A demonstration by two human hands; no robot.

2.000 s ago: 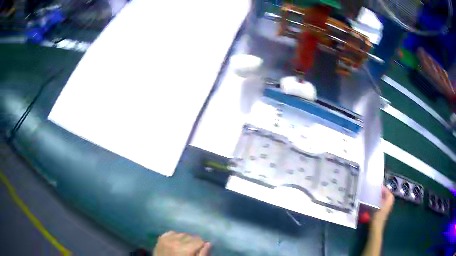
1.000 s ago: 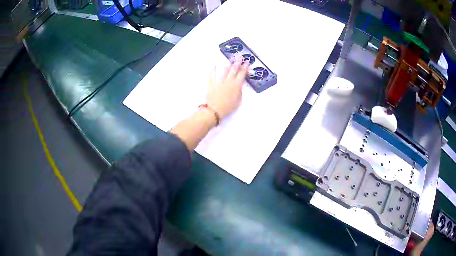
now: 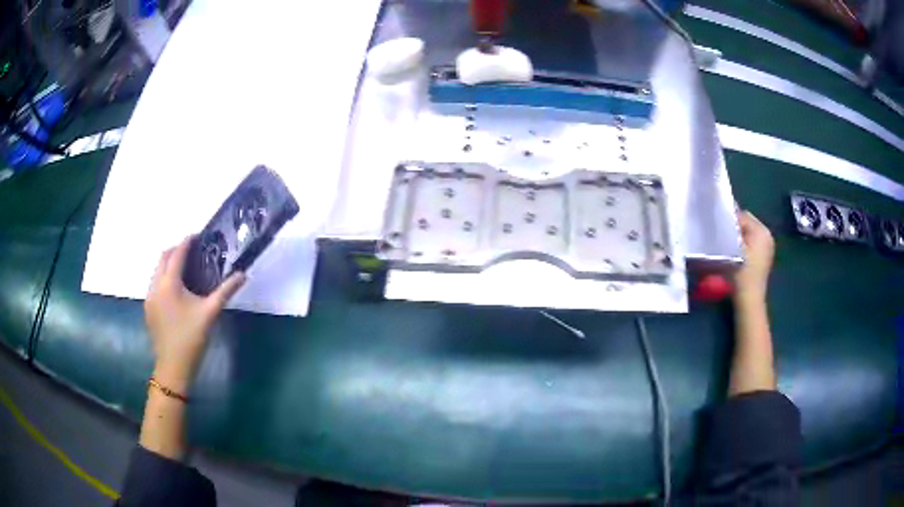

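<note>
My left hand [image 3: 183, 307] holds a dark fan shroud [image 3: 243, 223] by its lower end, tilted above the white sheet [image 3: 149, 262], with round fan openings showing. My right hand [image 3: 755, 253] is at the machine's front right corner beside the red push button [image 3: 712, 287]; its fingers are partly hidden behind the machine's side, so its grip cannot be told. The silver fixture plate [image 3: 530, 223] with three shallow pockets and screws lies bare on the machine top between my hands.
A blue slide rail [image 3: 545, 97] and white pad [image 3: 494, 65] lie behind the fixture, under a red barrel [image 3: 488, 20]. A white round lid [image 3: 395, 57] sits left. More fan shrouds [image 3: 831, 218] lie on the green bench at right. A grey cable [image 3: 654, 396] and thin stick [image 3: 563, 323] are in front.
My left hand has taken hold of the fan shroud, lifted it from the sheet and brought it nearer. The view has turned right. My right hand remains at the machine's corner.
</note>
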